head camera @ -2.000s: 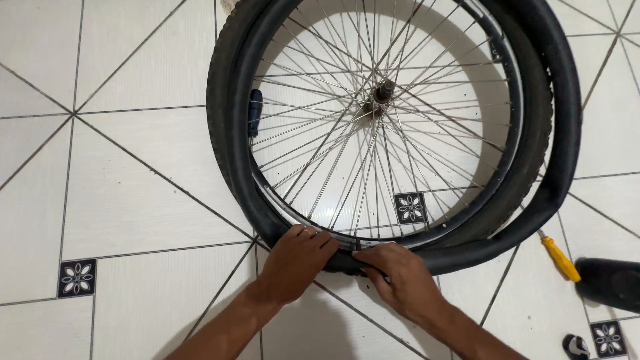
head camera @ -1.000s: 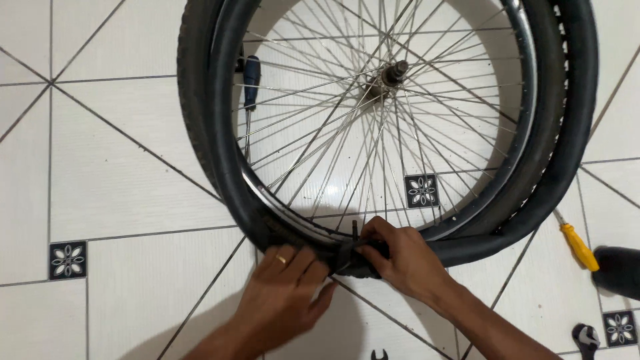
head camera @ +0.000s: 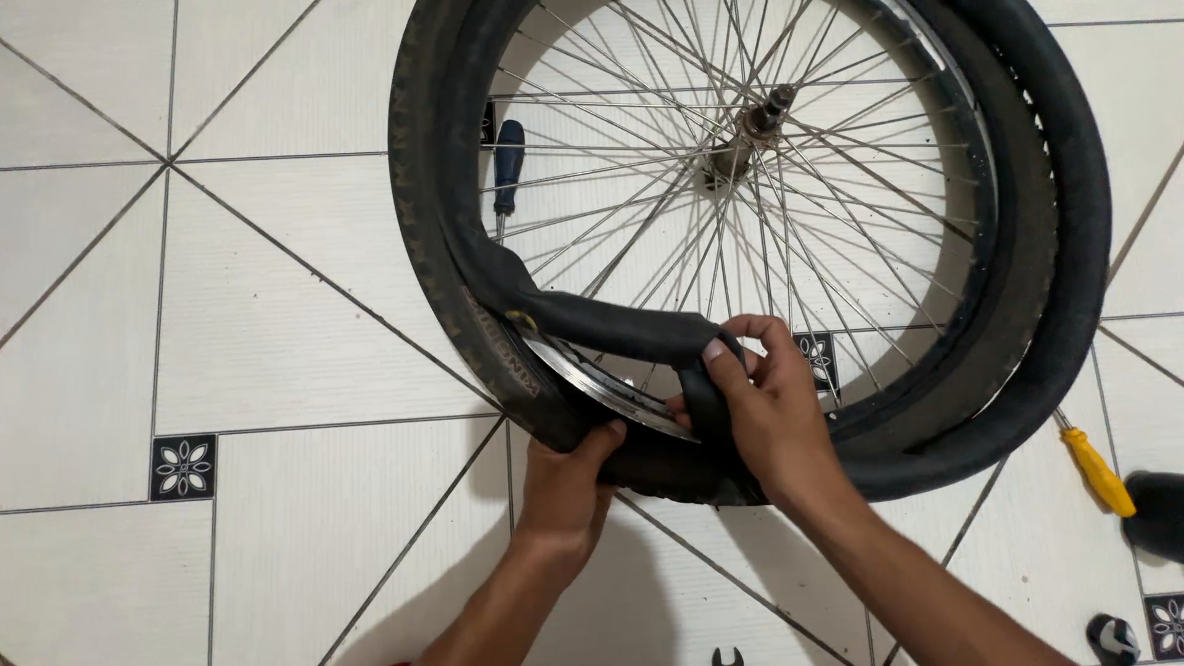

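Observation:
A spoked bicycle wheel lies on the tiled floor, its metal rim (head camera: 601, 393) bare along the lower left. The black rubber tyre (head camera: 499, 361) runs around it. My left hand (head camera: 569, 481) grips the tyre's lower edge, thumb on top beside the rim. My right hand (head camera: 772, 402) pinches a folded part of the black inner tube (head camera: 620, 326), raised over the rim at the bottom; some of its fingertips are hidden behind the tube. On the right, the tube lies outside the tyre. The hub (head camera: 749, 139) stands in the middle of the spokes.
A blue-handled screwdriver (head camera: 508, 166) lies at the wheel's left inner side, partly under spokes. Right of the wheel are a yellow-handled screwdriver (head camera: 1098, 472) and a dark object (head camera: 1156, 513). An open-ended wrench tip (head camera: 728, 657) and a black and silver object (head camera: 1112, 638) show at the bottom edge.
The lower left part of the inner tube has been lifted inward across the rim by my right hand. My left hand has shifted from the tube to the tyre's outer edge.

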